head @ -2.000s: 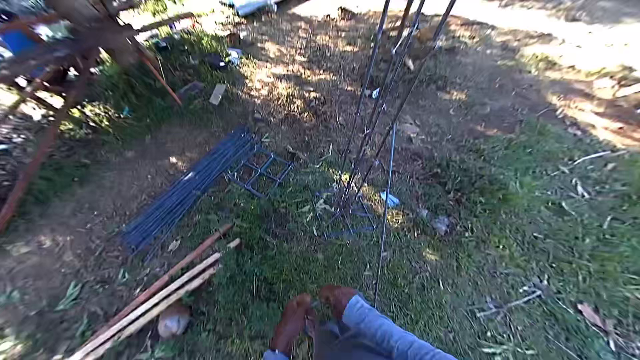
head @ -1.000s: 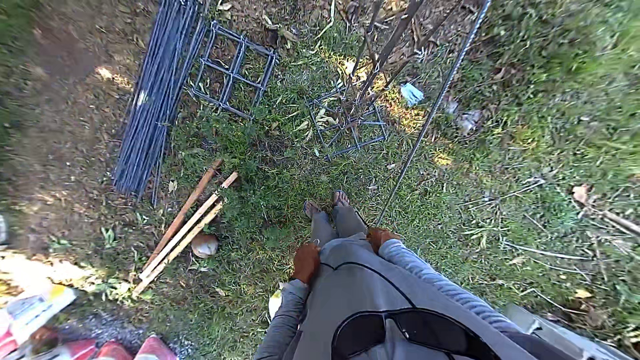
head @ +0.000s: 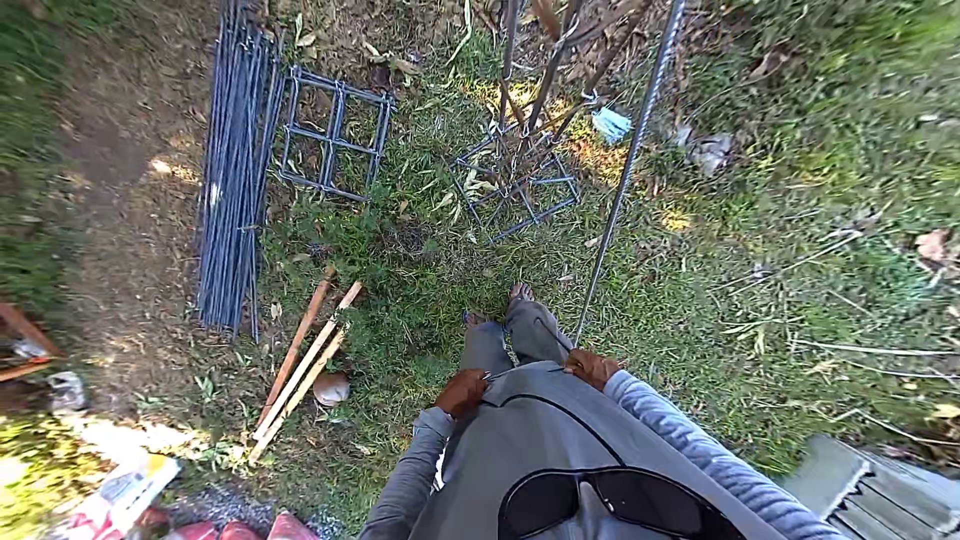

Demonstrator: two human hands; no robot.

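Note:
My left hand [head: 463, 391] is at the left hem of my grey shirt, its fingers closed around something thin and dark at the waist. At the right side of the hem, my right hand [head: 592, 368] is curled by a thin dark rod or wire end that points toward my knee. A long ribbed steel bar [head: 626, 176] slants up from beside my right hand; whether the hand touches it is unclear. Ahead of my feet, an upright rebar column [head: 551, 82] rises above a square steel grid [head: 535, 219] on the grass. Sunglasses [head: 540, 499] hang at my chest.
A bundle of steel bars [head: 236, 172] lies at the left beside a welded or tied rebar grid [head: 334, 135]. Closer are wooden strips [head: 304, 375] and a round stone-like object [head: 331, 389]. Bags [head: 139, 480] sit at lower left, a grey corrugated object [head: 877, 487] at lower right.
The view has tilted down from two seconds ago, bringing my feet and torso into sight. Both hands remain near my waist.

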